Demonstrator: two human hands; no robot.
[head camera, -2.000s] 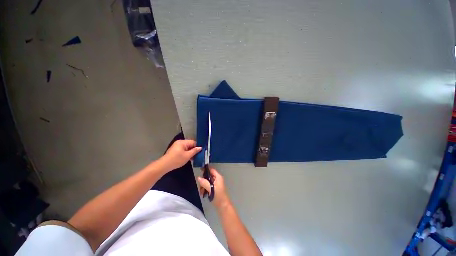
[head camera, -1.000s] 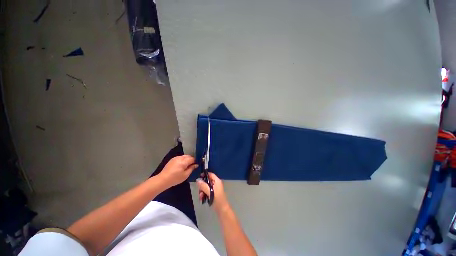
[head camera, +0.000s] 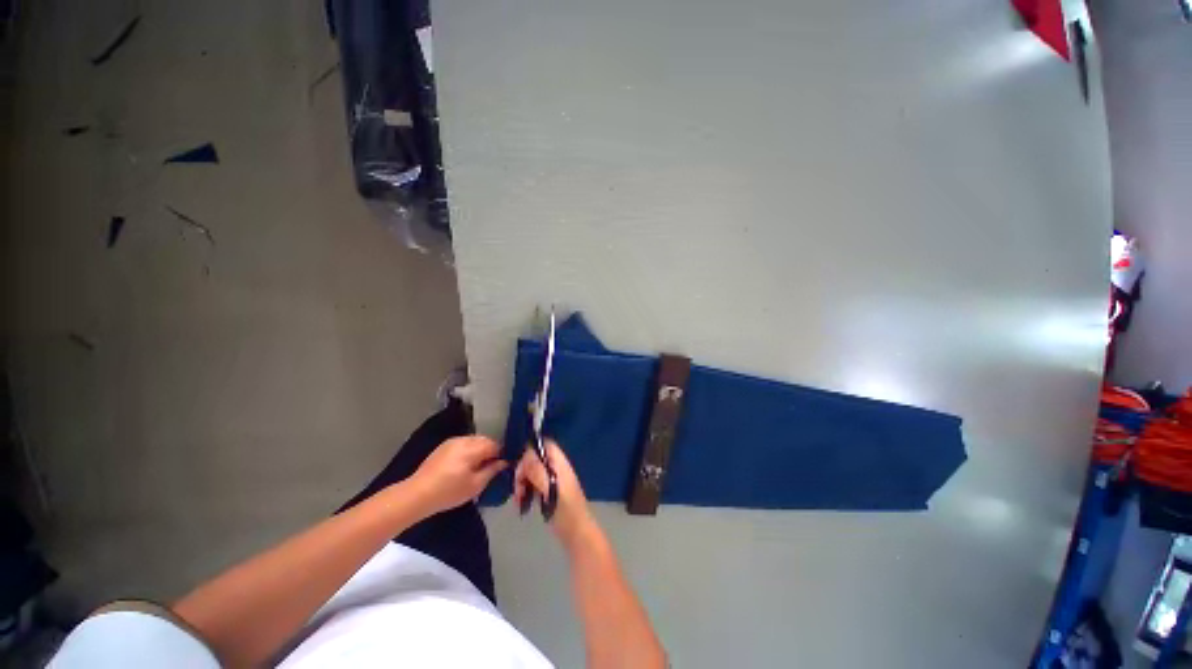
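A folded navy-blue fabric piece lies on the pale grey table, its tapering end to the right. A dark brown cloth weight lies across it. My right hand holds the black handles of the fabric shears. Their long silver blades lie along the fabric's left end, tips past its far edge. My left hand pinches the near left corner of the fabric at the table edge. A small navy corner sticks out beyond the far edge.
Plastic-wrapped dark rolls stand beside the table's left edge. Dark scraps lie on the floor at left. A red item lies at the table's far right corner. Orange-red things and a blue frame are beyond the right edge.
The view has shifted, so fabric and weight appear lower and further left. The shears' blades have moved further across the fabric, past its far edge. Both hands keep their holds.
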